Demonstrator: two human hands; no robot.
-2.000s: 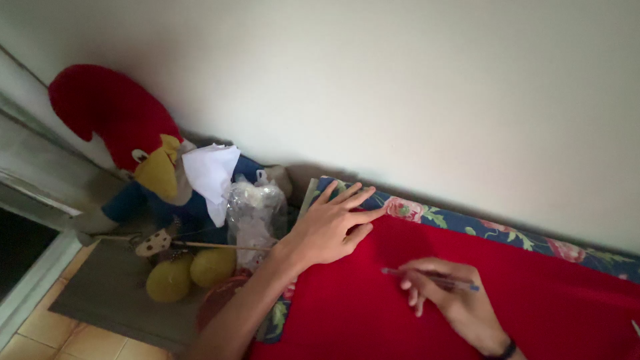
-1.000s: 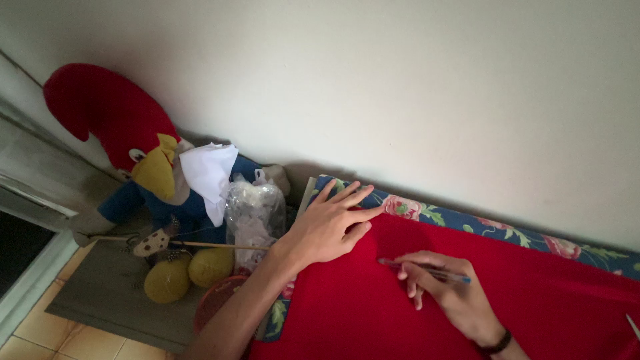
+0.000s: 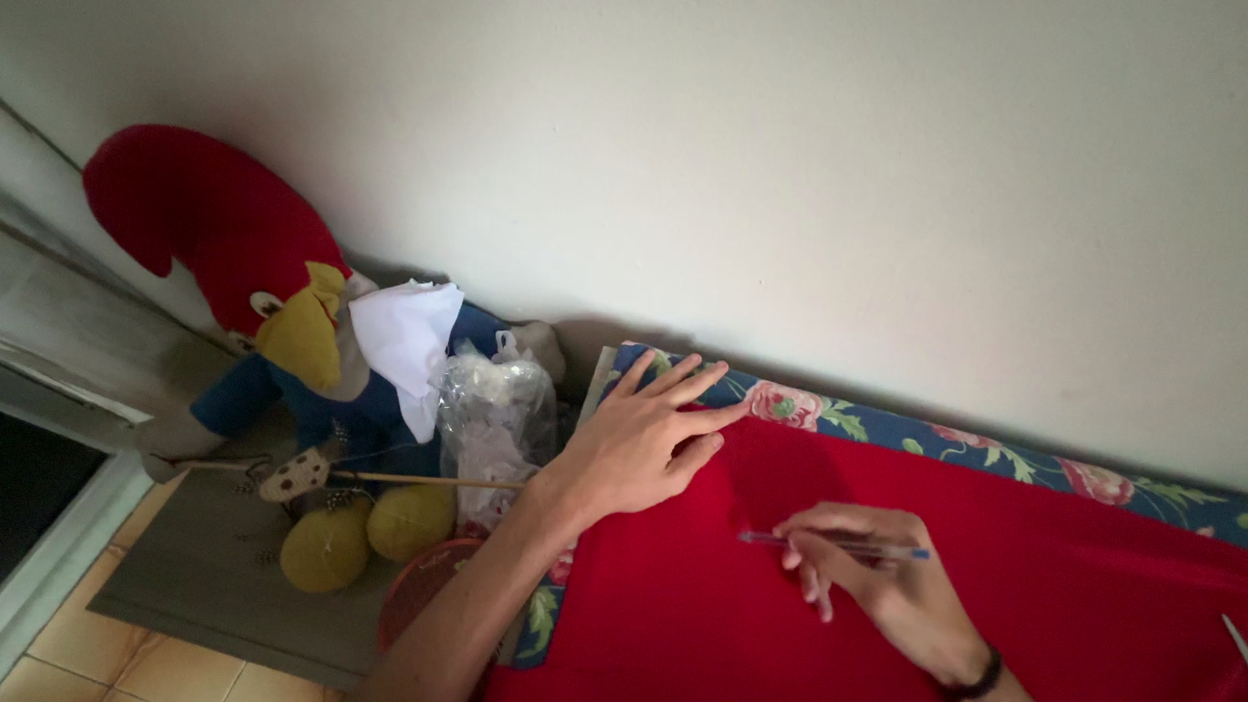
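Observation:
Red fabric (image 3: 682, 604) lies spread over a blue floral cloth (image 3: 868, 414) on a surface against the wall. My left hand (image 3: 648, 444) rests flat with fingers spread across the upper left corner of the red fabric and the floral border, gripping nothing. To its right, my right hand (image 3: 868, 565), with a dark band at the wrist, holds a clear pen (image 3: 843, 544) with a blue end cap. The pen lies nearly level above the fabric, its tip pointing left. Whether the tip touches the fabric cannot be told.
A plush woodpecker toy (image 3: 234, 224) leans by the wall at left, a white cloth (image 3: 405, 336) on it. Near my left forearm are a clear plastic bag (image 3: 492, 419), yellow balls (image 3: 327, 546), a thin stick (image 3: 429, 480) and a reddish round container (image 3: 409, 585). A metal tip (image 3: 1233, 636) shows at the right edge.
My left hand has stayed in place. My right hand still holds the pen, with only small changes in its pose.

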